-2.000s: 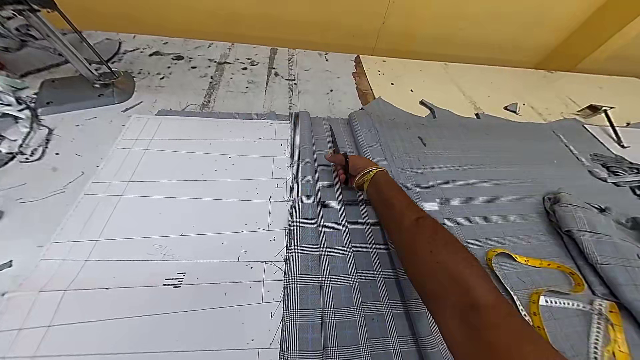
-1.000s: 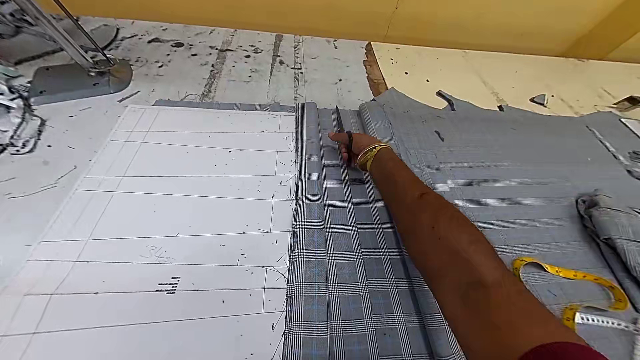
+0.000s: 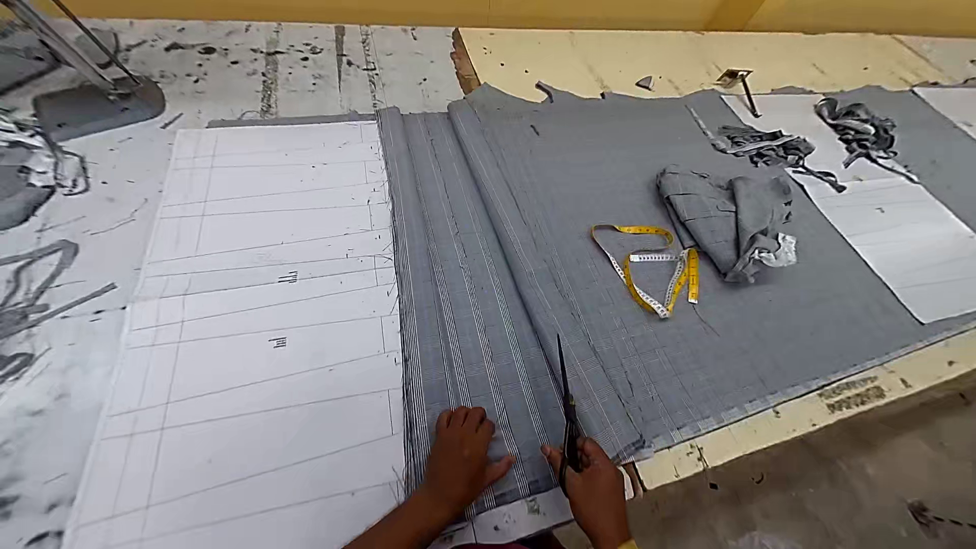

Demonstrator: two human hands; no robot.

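A pair of black-handled scissors (image 3: 568, 412) is in my right hand (image 3: 595, 484) over the near part of the grey checked fabric (image 3: 488, 305), its blades together and pointing away from me. My left hand (image 3: 459, 457) rests palm down on that fabric near the table's front edge, with no object seen in it. The fabric lies in lengthwise folds beside a large white paper sheet (image 3: 267, 305) marked with pencil lines. To the right, a yellow and white tape measure (image 3: 644, 301) is loosely coiled on the cloth, left of a crumpled grey fabric piece (image 3: 717, 217).
A metal machine base (image 3: 103, 107) stands at the back left, with fabric scraps (image 3: 30, 290) nearer along the left side. Dark scraps (image 3: 766, 145) and another marked paper (image 3: 900, 244) lie at the right. The table's front edge (image 3: 862, 396) runs along the lower right.
My right hand has come from the far end of the folded fabric to the near end, still holding the scissors. My left hand has come into view on the fabric. The view has turned to the right.
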